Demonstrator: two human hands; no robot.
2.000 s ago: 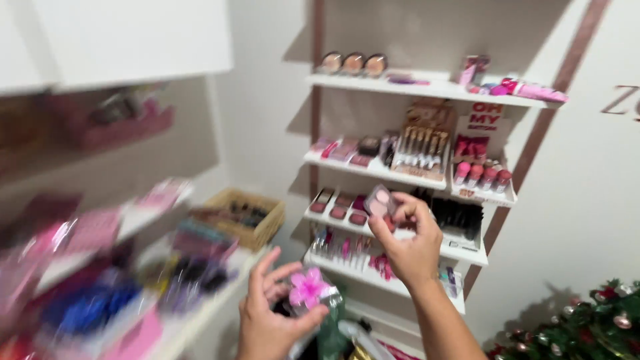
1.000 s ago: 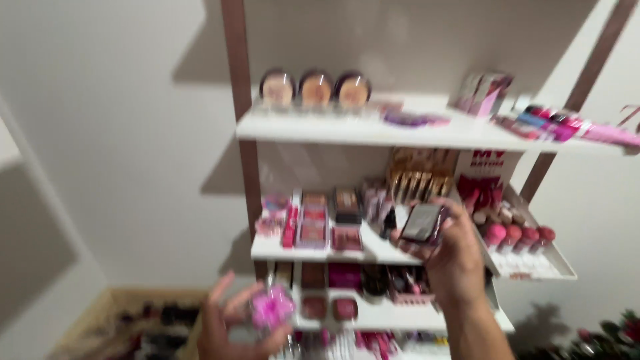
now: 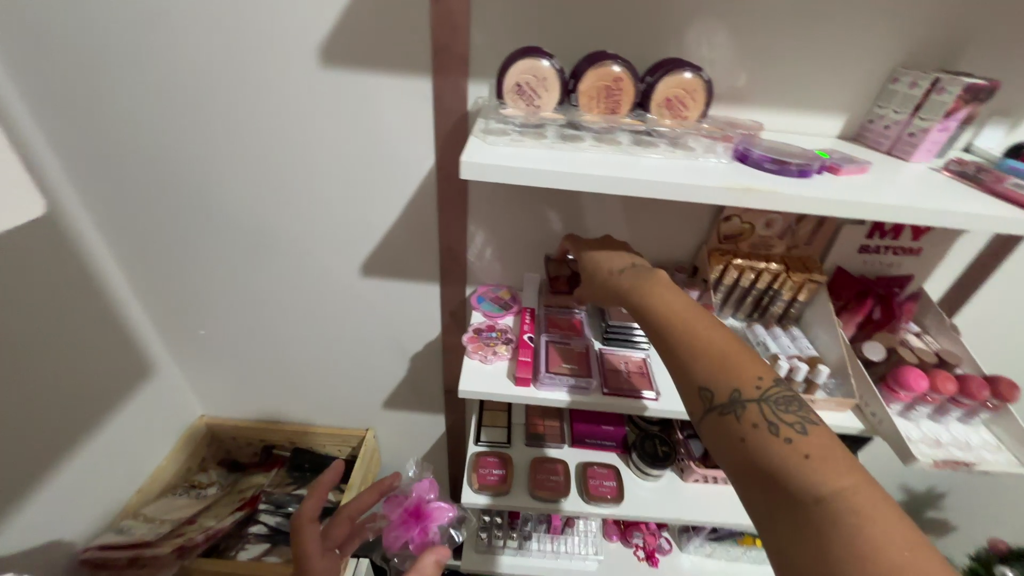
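Observation:
My right hand [image 3: 596, 268] reaches over the second shelf, its fingers on a dark makeup compact [image 3: 562, 274] near the back of that shelf. Just in front of it lie blush palettes [image 3: 568, 360] in clear cases, with a stack of flat compacts [image 3: 624, 326] beside them. To their left are a pink slim box [image 3: 525, 344] and a flower-shaped palette [image 3: 490, 342]. Low in the view, my left hand [image 3: 352, 528] holds a pink flower hair clip [image 3: 416, 516] in clear plastic wrap, its fingers spread around it.
Above the hand runs the top shelf's edge [image 3: 640, 182], bearing several round powder compacts [image 3: 606, 86]. Display boxes of lip products [image 3: 920, 384] and gold tubes [image 3: 760, 288] stand right of my forearm. Round blushes [image 3: 549, 478] sit lower. A wooden crate [image 3: 364, 456] is at lower left.
My right hand has moved left and toward the back of the second shelf with a compact at its fingers. My left hand still has the flower clip. The view is closer to the shelves.

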